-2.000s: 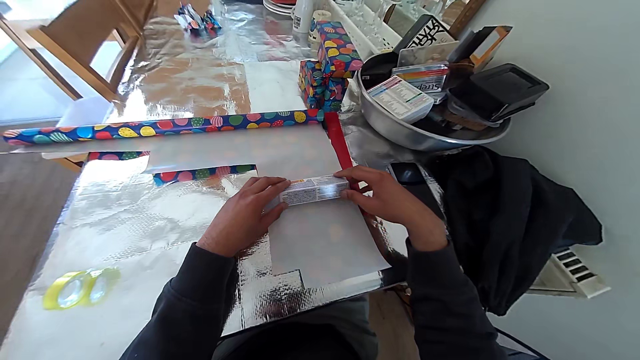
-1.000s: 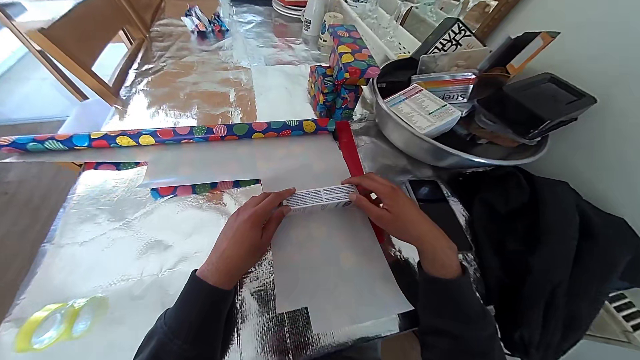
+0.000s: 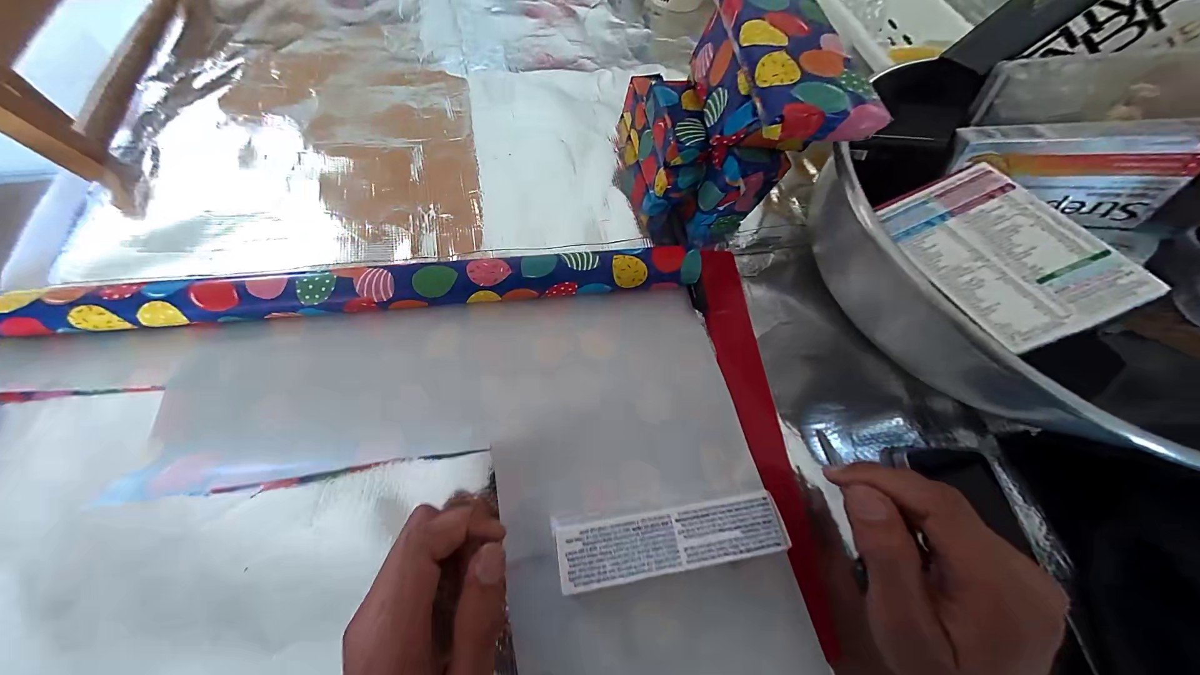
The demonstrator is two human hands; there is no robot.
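A small white carton point(image 3: 670, 542) bearing printed text lies on the pale underside of wrapping paper point(image 3: 619, 384), untouched by either hand. My left hand point(image 3: 427, 586) is at the left edge of the paper's narrow part, fingers curled; whether it pinches the edge cannot be told. To the right of the carton, past a red strip point(image 3: 750, 394), my right hand point(image 3: 947, 562) has its thumb and forefinger close together. A thin dark pointed thing point(image 3: 827, 448) shows at those fingertips, but whether they grip it is unclear. The balloon-patterned roll point(image 3: 431, 281) lies across the table behind.
Wrapped gifts point(image 3: 741, 112) stand behind the roll's right end. At the right, a metal basin point(image 3: 862, 253) holds boxes and dark items. A black phone-like object point(image 3: 956, 469) and dark cloth point(image 3: 1116, 544) lie by my right hand. Shiny foil sheeting point(image 3: 253, 572) covers the table.
Both hands have let go of the white carton, which they held at its ends before. My left hand has moved left and my right hand right of it. The view has moved closer.
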